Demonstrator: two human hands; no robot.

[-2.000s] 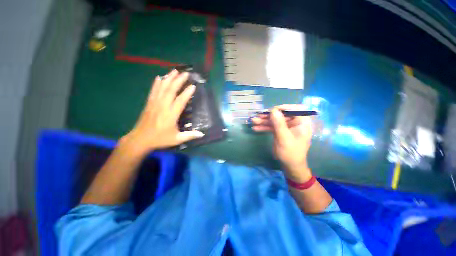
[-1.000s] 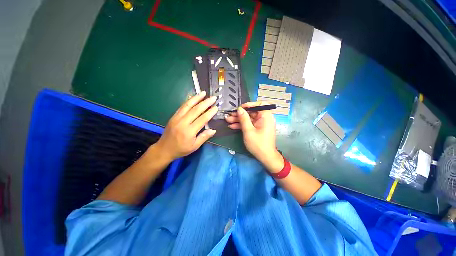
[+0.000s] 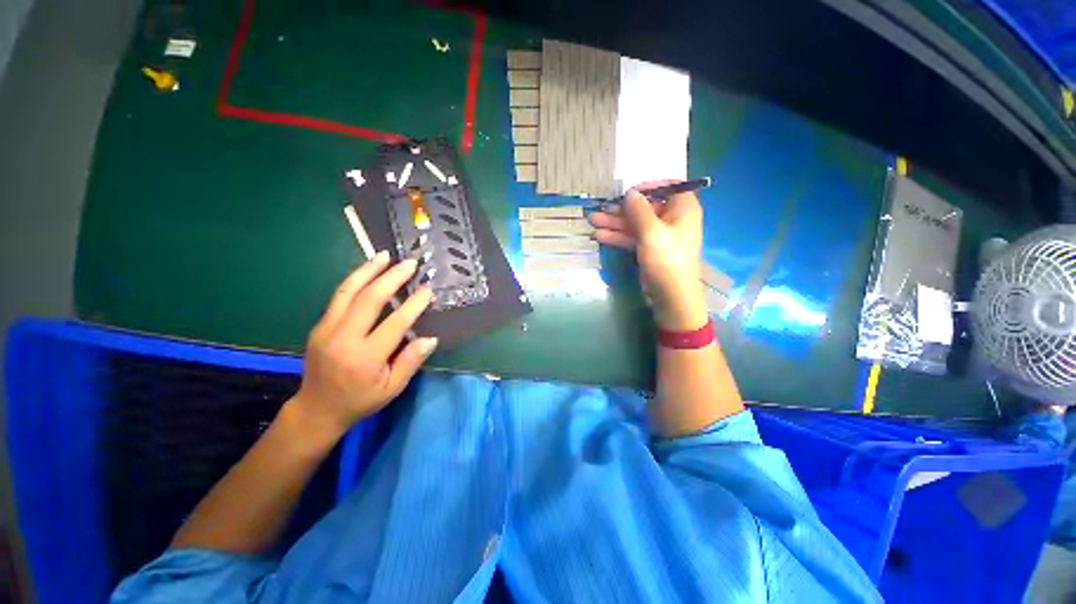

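Note:
The dark housing with slanted slots, white bits and a yellow-orange patch lies on a larger black pad. My left hand rests with spread fingers on the lower left of the housing and pad. My right hand holds dark tweezers, their tip at the upper right of the beige adhesive strip pieces. Whether the tip grips a piece is too small to tell. The large adhesive strip sheet with its white blank part lies just above.
Blue film lies right of my right hand. Farther right are bagged sheets and a white fan. Blue bins stand at the bench edge, left and right. Red tape and a yellow item are at upper left.
My right hand with the tweezers has moved right from the housing's lower end to the strip pieces. My left hand stays at the housing. The camera view has shifted and turned.

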